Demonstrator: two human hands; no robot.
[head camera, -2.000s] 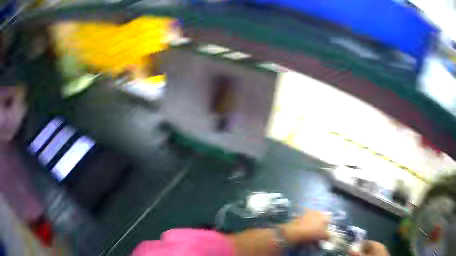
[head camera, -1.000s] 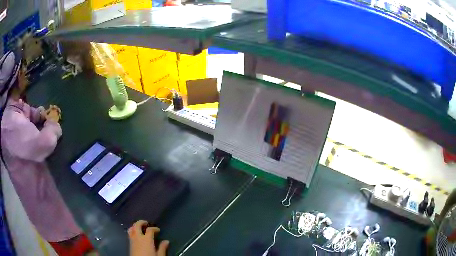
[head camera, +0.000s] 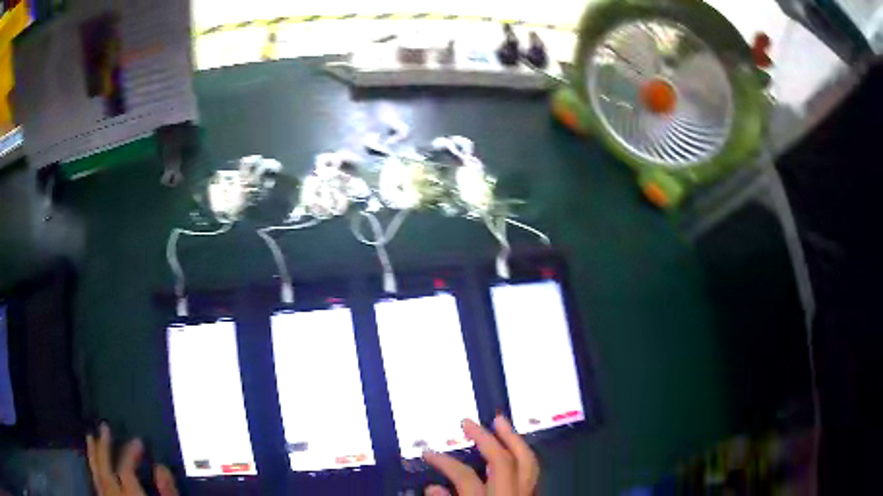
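Note:
Several smartphones with bright white screens lie side by side in a dark tray: the leftmost phone (head camera: 208, 397), a second phone (head camera: 319, 387), a third phone (head camera: 426, 363) and the rightmost phone (head camera: 537, 349). White plugs stand at their top edges, with cords running to bundled wired earphones (head camera: 397, 181) behind. My right hand (head camera: 494, 463) is over the lower end of the third phone, fingers apart, holding nothing. My left hand (head camera: 126, 470) is at the bottom edge, left of the leftmost phone, partly cut off, fingers apart and empty.
A green fan (head camera: 668, 92) with an orange centre stands at the back right. A power strip (head camera: 445, 70) lies at the back. An instruction sheet (head camera: 145, 73) on a board with binder clips (head camera: 174, 150) is at upper left. Another dark tray (head camera: 44, 358) shows at the left edge.
The view has swung right and down from the other tray to the connected phones. The right hand is now in view over the phones; the person at the left has left the picture.

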